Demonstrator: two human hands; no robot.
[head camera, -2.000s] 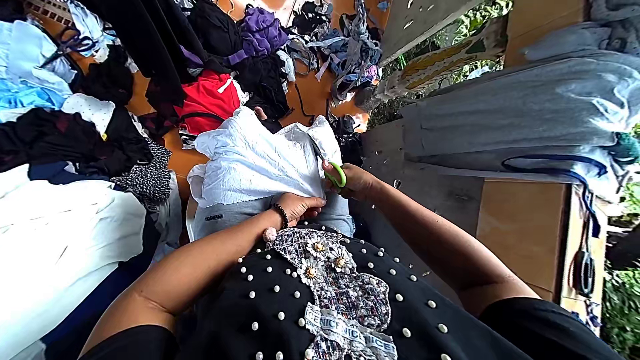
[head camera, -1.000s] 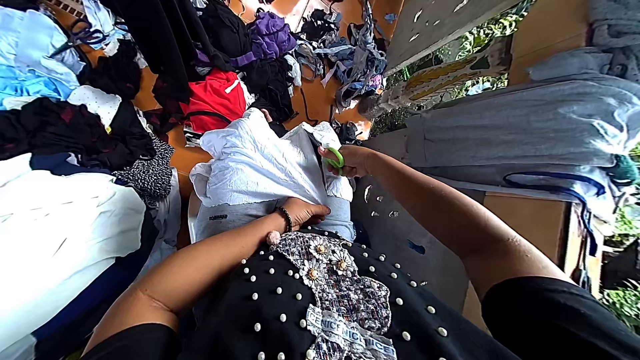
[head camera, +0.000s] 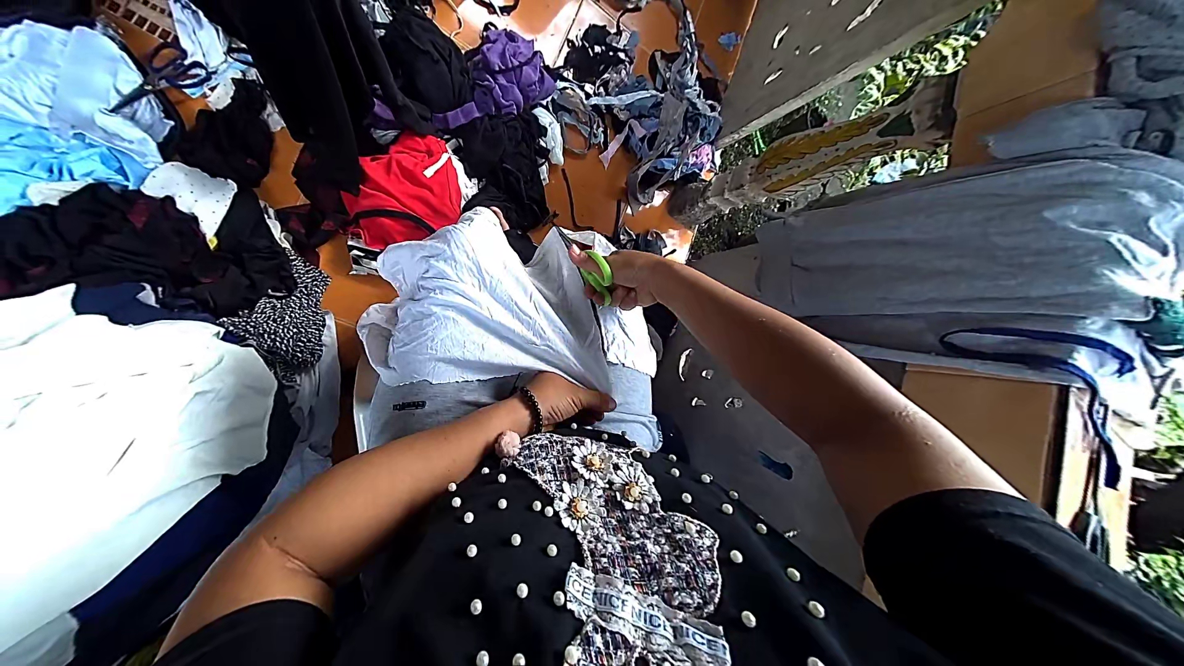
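White and light grey fabric (head camera: 472, 305) lies spread over my lap. My right hand (head camera: 629, 277) grips the green handles of a pair of scissors (head camera: 599, 270) at the fabric's right part; the dark blades point up and left and are partly hidden by cloth. Near my waist, my left hand (head camera: 569, 400), with a dark beaded bracelet at the wrist, pinches the lower edge of the fabric. A slit or fold runs between the two hands. Under the white cloth, grey fabric (head camera: 444, 407) with a small dark mark shows.
Piled garments lie at the left, with white cloth (head camera: 120, 435) nearest. A red garment (head camera: 402, 190), a purple cloth (head camera: 509, 74) and grey fabric strips (head camera: 661, 120) lie ahead on orange floor tiles. At the right, grey fabric (head camera: 953, 231) is stacked above a cardboard box (head camera: 980, 416).
My right hand with the scissors moved up along the fabric from closer to my left hand. The fabric between the hands now stands apart more. My left hand stays near my waist.
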